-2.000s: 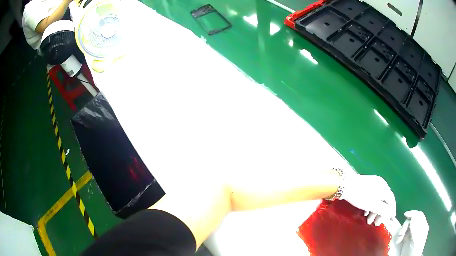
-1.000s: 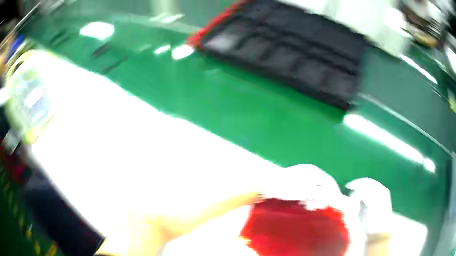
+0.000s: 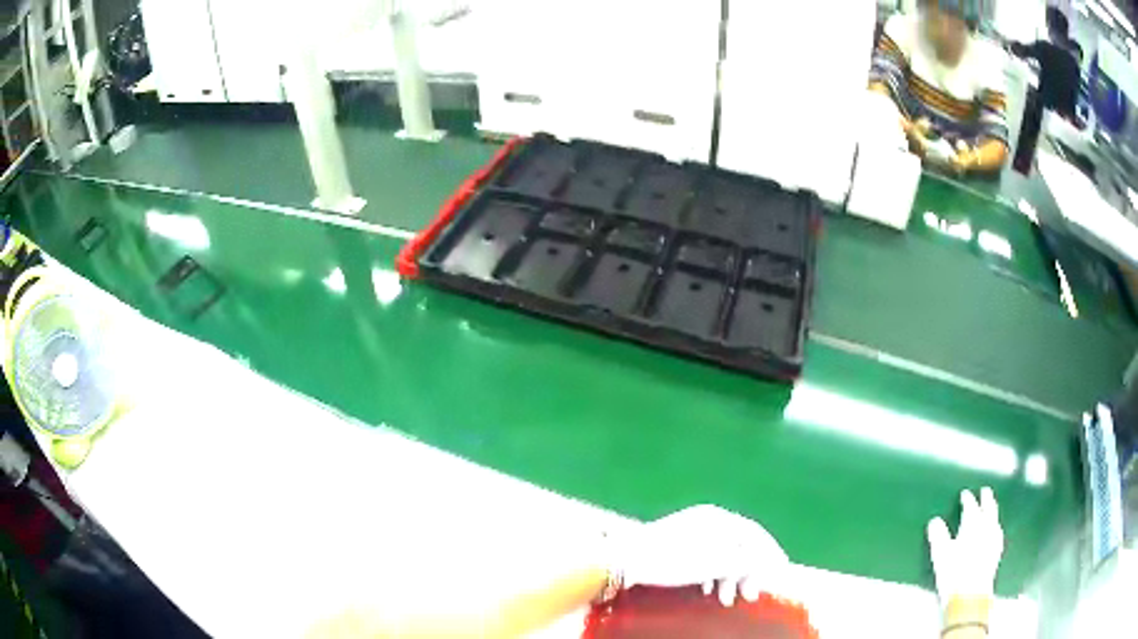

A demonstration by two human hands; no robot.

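Observation:
A pile of glossy red film pieces (image 3: 699, 614) lies on the white table cover (image 3: 312, 499) at the bottom, cut off by the picture's lower edge. My left hand (image 3: 705, 552), in a white glove with a metal bracelet at the wrist, rests on the pile's far edge with fingertips bent down over it. Whether it grips a film cannot be told. My right hand (image 3: 968, 549), in a white glove with a band at the wrist, is to the right over the green belt's near edge, fingers spread and empty.
The green conveyor belt (image 3: 562, 412) runs beyond the white cover. A large black pocketed tray (image 3: 649, 268) with a red edge sits on its far side. Black frames (image 3: 191, 286) lie on the belt at left. A fan (image 3: 63, 368) stands at far left. A person (image 3: 945, 87) is at upper right.
The view has swung right and up, showing white cabinets and people. My right hand has moved away from my left hand and the pile, its fingers now spread. My left hand stays at the pile.

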